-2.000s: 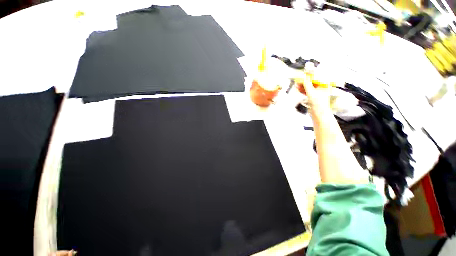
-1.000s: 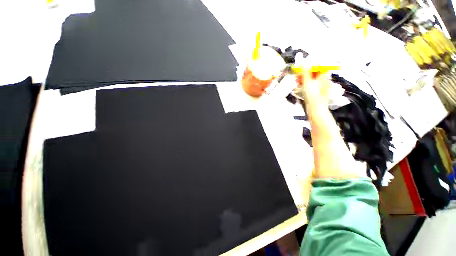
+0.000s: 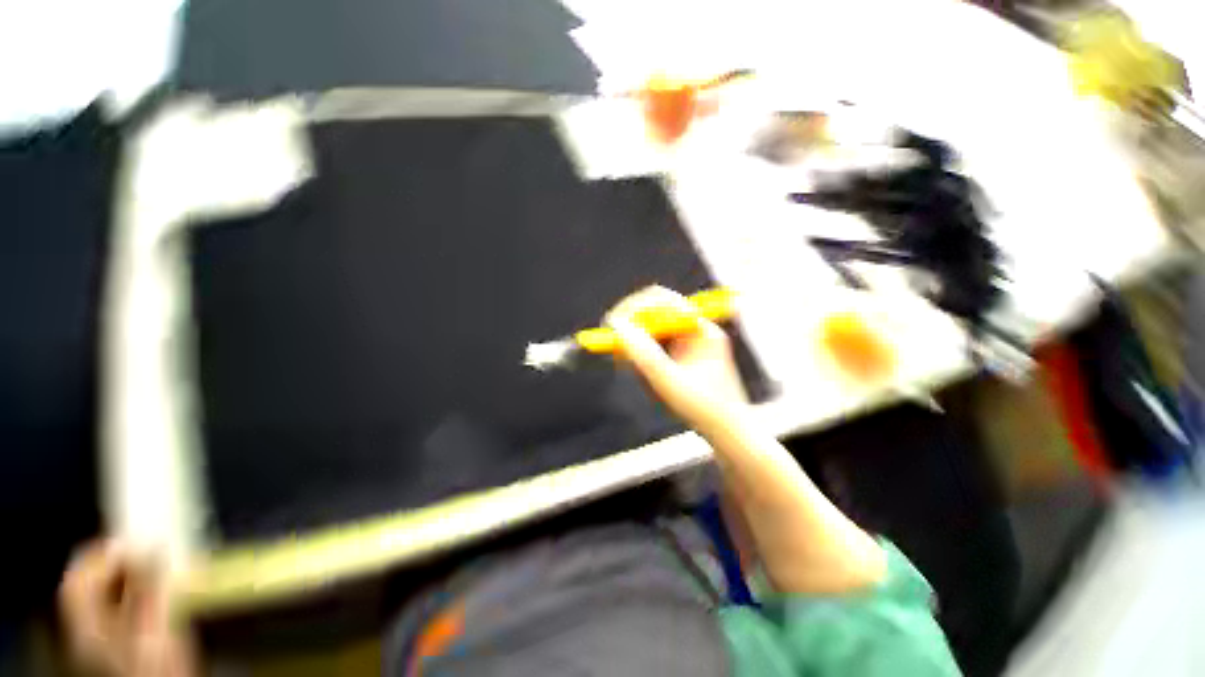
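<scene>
The frame is blurred. A flat black panel (image 3: 436, 265) with notched corners lies on the white table in front of me. My right hand (image 3: 674, 337) grips a yellow-orange glue brush (image 3: 601, 340) above the panel's right part; its pale tip points left. Whether the tip touches the panel I cannot tell. My left hand (image 3: 119, 608) is blurred at the table's lower left corner; its fingers' hold is unclear. The reddish-orange glue pot (image 3: 671, 113) stands beyond the panel's upper right corner.
Another black panel group (image 3: 383, 46) lies at the back, and dark material (image 3: 53, 331) is at the left. Tangled black scraps (image 3: 925, 218) lie at right. A blurred orange-yellow thing (image 3: 859, 347) is near the front edge (image 3: 449, 522). A red-edged box (image 3: 1077, 403) is beside the table.
My right hand has come from beside the glue pot to above the panel, holding the brush. My left hand now shows at lower left. The camera view has shifted, showing the front edge and apron.
</scene>
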